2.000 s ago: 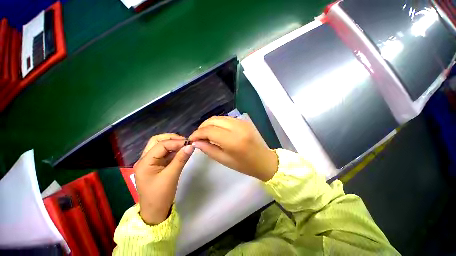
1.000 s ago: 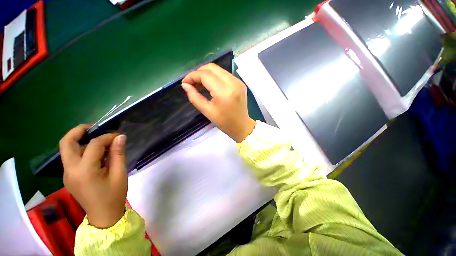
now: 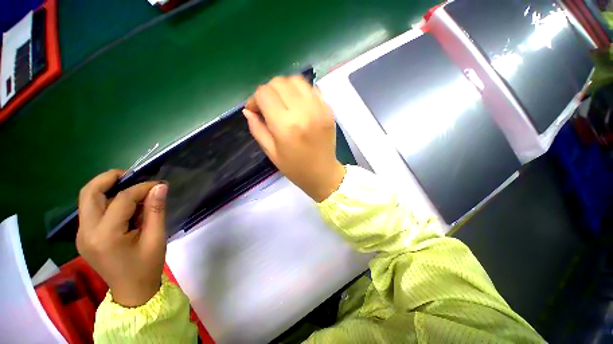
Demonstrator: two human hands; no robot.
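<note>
An open laptop lies in front of me, its glossy black screen (image 3: 208, 164) upright and seen at a steep angle. A plain white protective sheet (image 3: 269, 252) covers its keyboard side. My left hand (image 3: 124, 232) is at the left part of the screen's top edge, fingers bent over it, thumb in front. My right hand (image 3: 292, 131) is at the right part of the same edge, thumb and finger pinched at the bezel. Any small piece at the fingertips is too small to tell. Thin pale strands show above the top edge beside my left hand.
Two closed laptops with dark glaring lids (image 3: 437, 124) lie on white sheets to the right. Red foam trays (image 3: 74, 295) and a curved white sheet (image 3: 23, 289) are at lower left. Another laptop in a red tray (image 3: 50, 54) is at upper left on the green bench (image 3: 181, 74).
Two seconds ago both hands met over the laptop, pinching a tiny dark piece. They have since moved apart to the screen's top edge. In the last second my right hand shifted slightly.
</note>
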